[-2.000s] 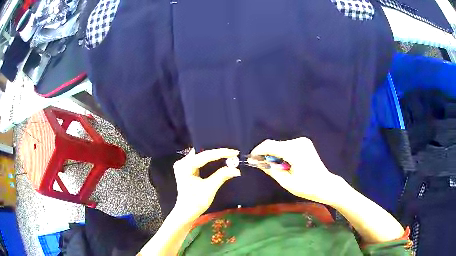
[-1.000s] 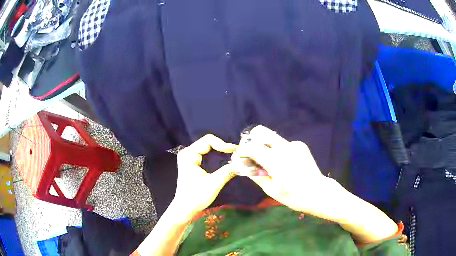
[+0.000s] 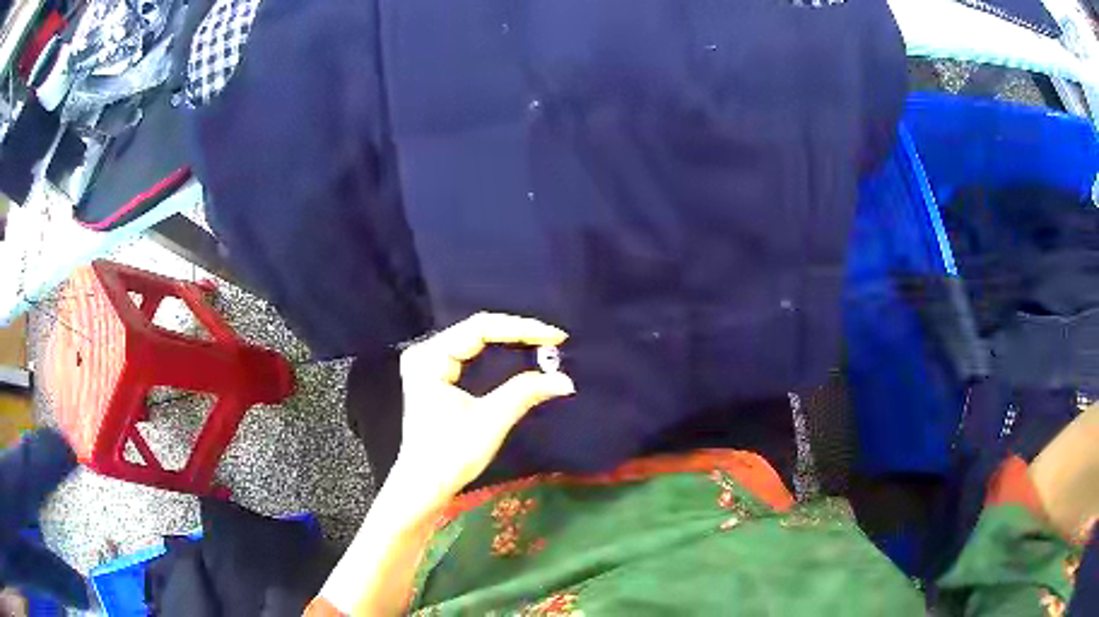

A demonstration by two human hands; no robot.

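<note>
The navy garment (image 3: 675, 205) lies over my lap and up against the pale table, with black-and-white check (image 3: 222, 51) showing at its upper left edge. Small white dots (image 3: 534, 106) mark its middle. My left hand (image 3: 464, 392) is low over the garment and pinches a small round button (image 3: 550, 359) between thumb and index finger. My right hand is out of the picture. Only my right forearm (image 3: 1070, 476) shows, cut off by the right edge. No needle can be made out, and I cannot see a thread.
A red plastic stool (image 3: 181, 380) stands on the speckled floor at left. A blue crate (image 3: 904, 350) with dark garments (image 3: 1036, 283) is at right. A dark cloth with a red edge (image 3: 139, 163) and clear plastic (image 3: 115, 48) lie on the left table.
My right hand was at the left fingertips and has swung out past the right edge. My left hand keeps its pinch on the button. The garment sits slightly higher in view.
</note>
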